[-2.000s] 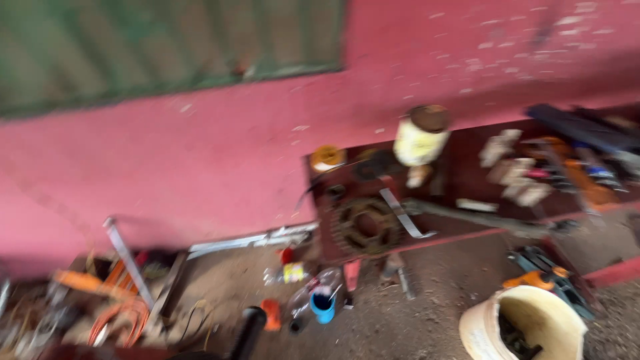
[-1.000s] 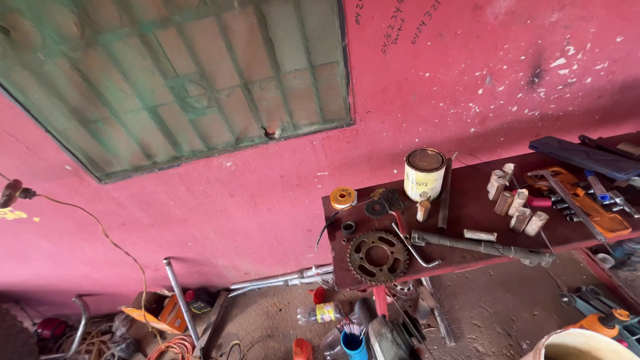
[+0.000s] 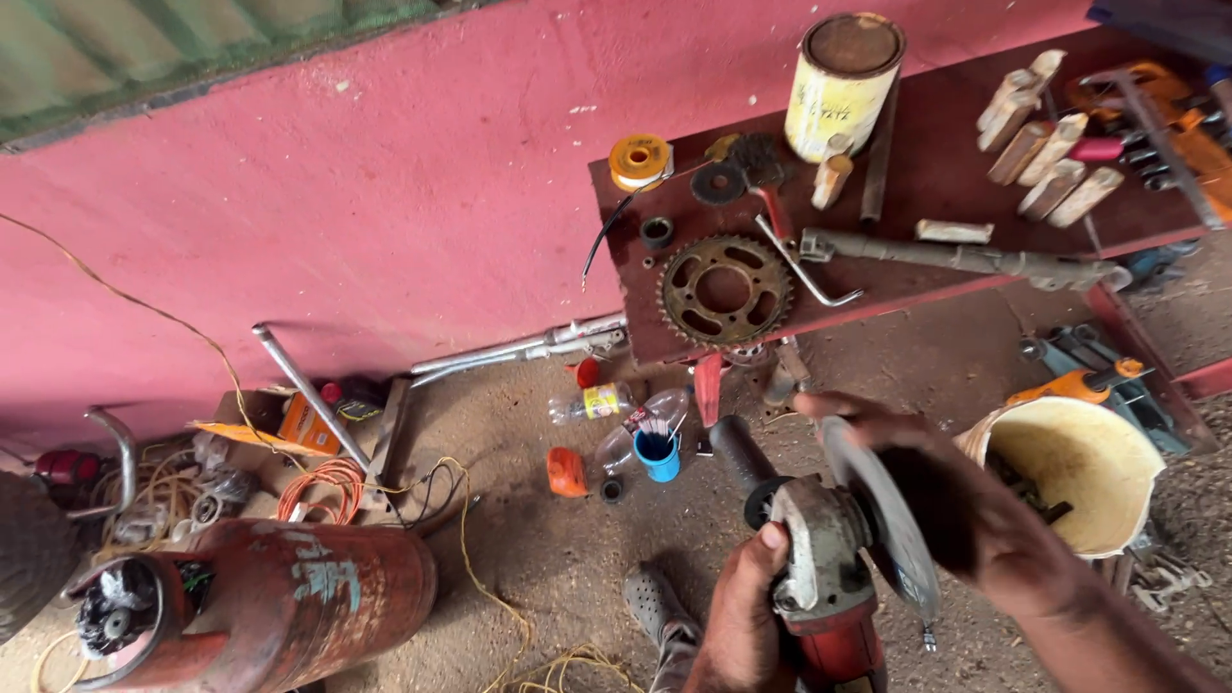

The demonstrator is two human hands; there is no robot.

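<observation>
An angle grinder (image 3: pixel 828 577) with a red body, metal gear head and black side handle is held up at the lower middle right. My left hand (image 3: pixel 746 602) is closed around its head, the thumb lying on the metal housing. A disc (image 3: pixel 881 520) is on the grinder's right side, seen nearly edge-on. Against the disc's far face lies my right hand (image 3: pixel 924 481), blurred, its fingers reaching over the upper edge; how firmly they hold is hidden.
A dark red bench (image 3: pixel 943 173) carries a sprocket (image 3: pixel 726 291), a paint can (image 3: pixel 842 87), wood pieces and a metal tube. Below are a bucket (image 3: pixel 1068 481), a blue cup (image 3: pixel 657 454) and plastic bottles. A rusty gas cylinder (image 3: pixel 318 602) lies left, near a loose yellow cord (image 3: pixel 469 549).
Both hands and the angle grinder with its disc now show in the lower right, where the frame from a second ago shows none of them. The view has shifted down.
</observation>
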